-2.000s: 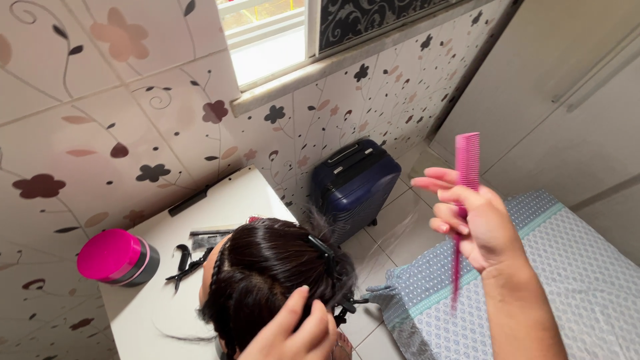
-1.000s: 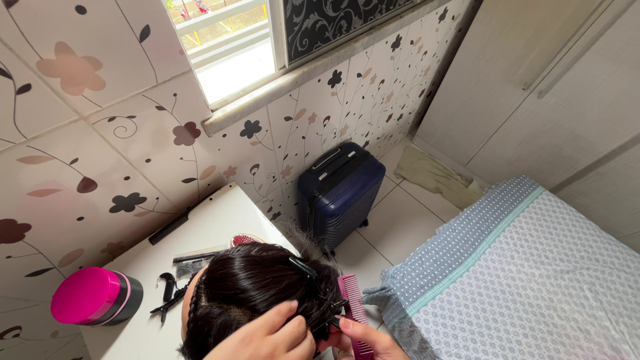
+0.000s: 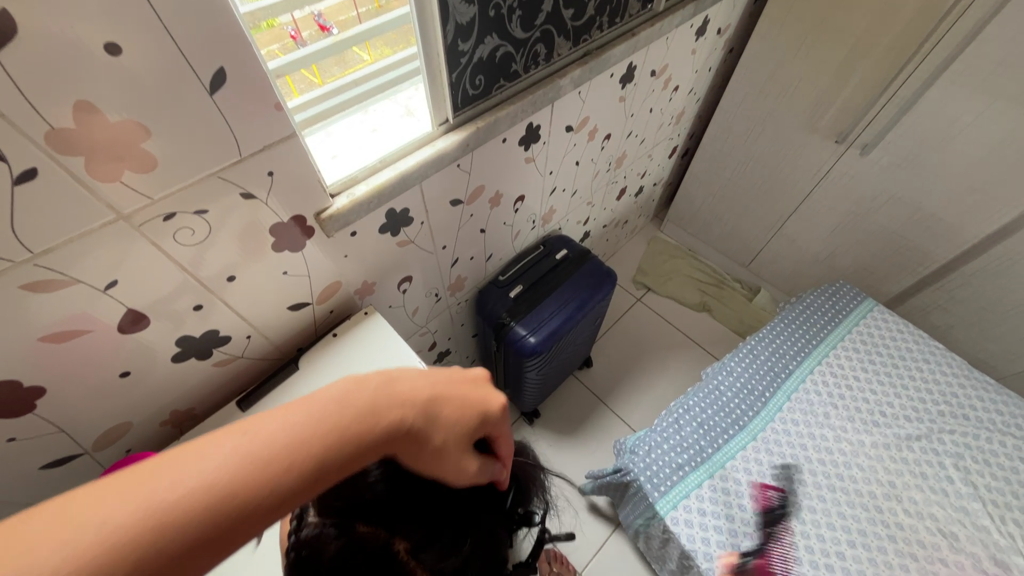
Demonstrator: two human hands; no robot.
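A seated person's dark hair [image 3: 384,512], braided at the left side, fills the lower middle of the view. My left hand [image 3: 460,424] reaches across from the left, its fingers pinched at the top of the hair near the gathered tail; a hair clip there is mostly hidden under the fingers. Black clips [image 3: 540,532] hang at the hair's right side. At the bottom right edge my right hand [image 3: 728,564], mostly out of view, holds a pink comb [image 3: 776,544], blurred, together with a dark item that looks like a hair clip [image 3: 774,504]. The comb is over the bed.
A white table [image 3: 360,344] stands against the flowered tile wall, with a pink-lidded container [image 3: 128,462] mostly behind my left arm. A dark blue suitcase [image 3: 552,312] stands on the tiled floor. At right are a bed with a patterned cover [image 3: 904,424], a greenish cloth [image 3: 696,280] and a cabinet [image 3: 840,160].
My right hand has moved from the hair to the lower right with the comb, now also holding a dark item. My left arm now stretches further over the head to the hair's top.
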